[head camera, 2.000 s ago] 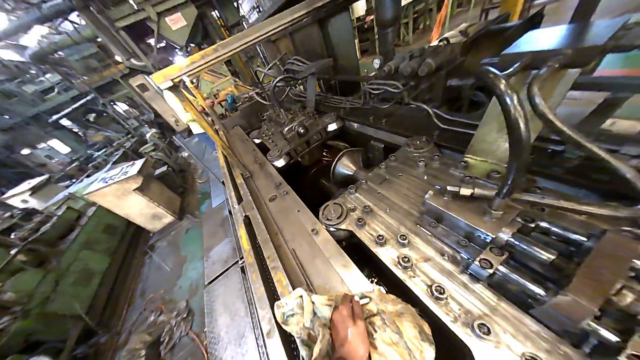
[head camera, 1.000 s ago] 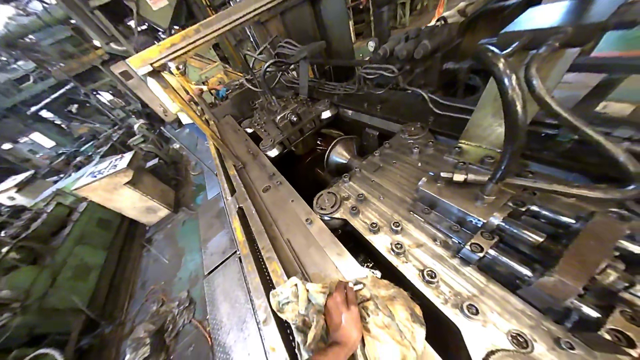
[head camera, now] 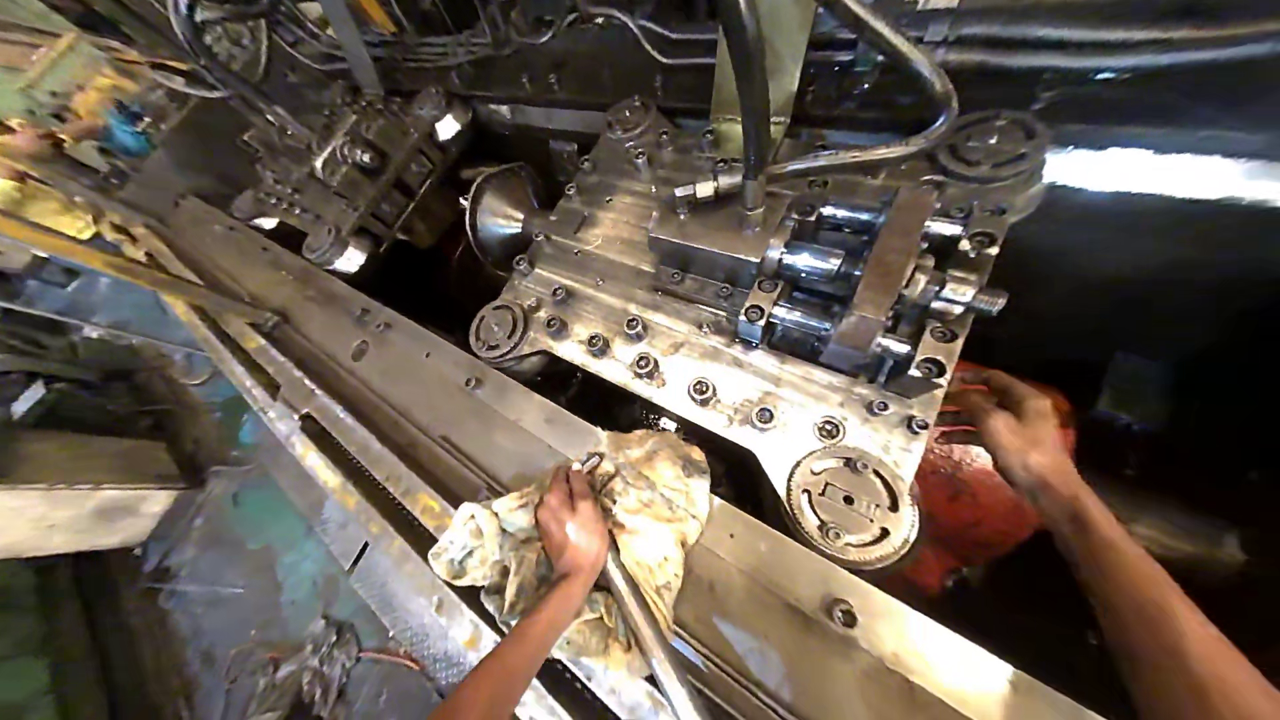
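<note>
My left hand (head camera: 573, 525) is closed over a stained cloth rag (head camera: 655, 490) lying on the long steel rail (head camera: 520, 410). A small metal tip shows at its fingertips, and a metal bar (head camera: 645, 625) runs down from beside the palm; whether they are one piece is unclear. At the right, my right hand (head camera: 1015, 430) has its fingers apart near the plate's edge, over a red metal part (head camera: 965, 505); contact is unclear. Between the hands lies a bolted steel plate assembly (head camera: 680, 345), with a round toothed disc (head camera: 850, 505) at its near corner and chromed rods (head camera: 815, 262).
Black hoses (head camera: 745, 90) rise from the block on the plate. A metal cone (head camera: 500, 215) and another mechanism (head camera: 365, 175) stand beyond it. Dark gaps lie along the plate. Left of the rail run a yellow-edged frame (head camera: 300, 440) and a walkway with crumpled material (head camera: 310, 665).
The view has swung right and down, closer over the plate. My right hand has come into view beside the red part. My left hand remains on the rag.
</note>
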